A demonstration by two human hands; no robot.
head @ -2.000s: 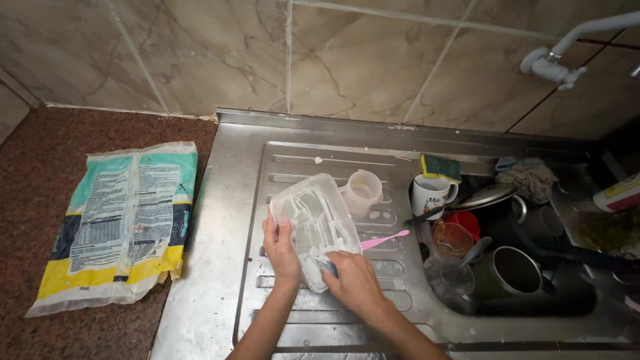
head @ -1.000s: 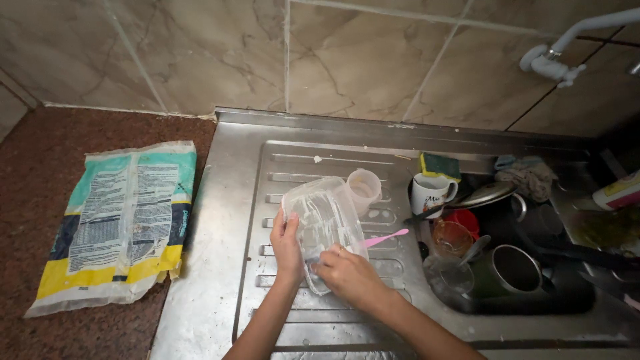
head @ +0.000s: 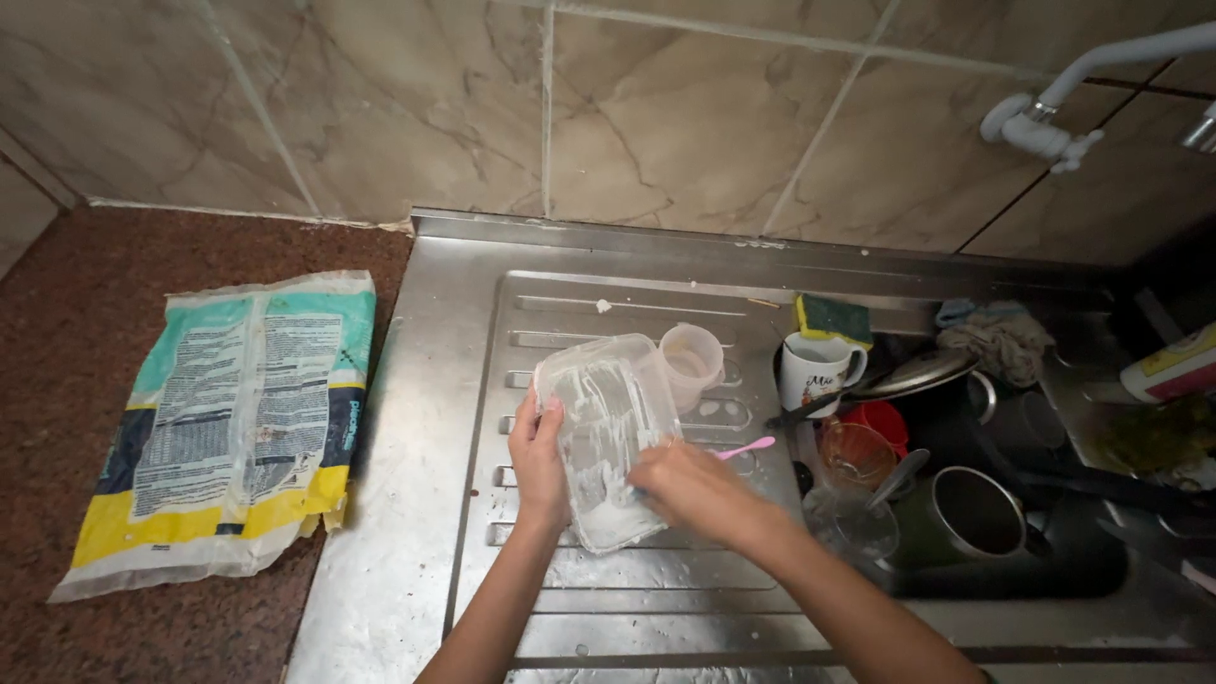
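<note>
My left hand grips the left wall of a clear plastic container, tilted above the ribbed steel drainboard. White paste is smeared over its inside, thickest near the lower end. My right hand is closed at the container's lower right; a small bluish part shows at the fingers, but what it belongs to is mostly hidden and blurred. Just behind the container stands a small translucent plastic cup. A pink plastic spoon lies to the right, its other end hidden.
On the granite counter at left lies a printed plastic bag. The sink at right holds a white mug, a red cup, a metal pot and other dishes. A green and yellow sponge rests by the mug, below a white tap.
The right hand has shifted at the container's lower part, and the container's tilt has altered a little. My left hand keeps its hold on the left wall.
</note>
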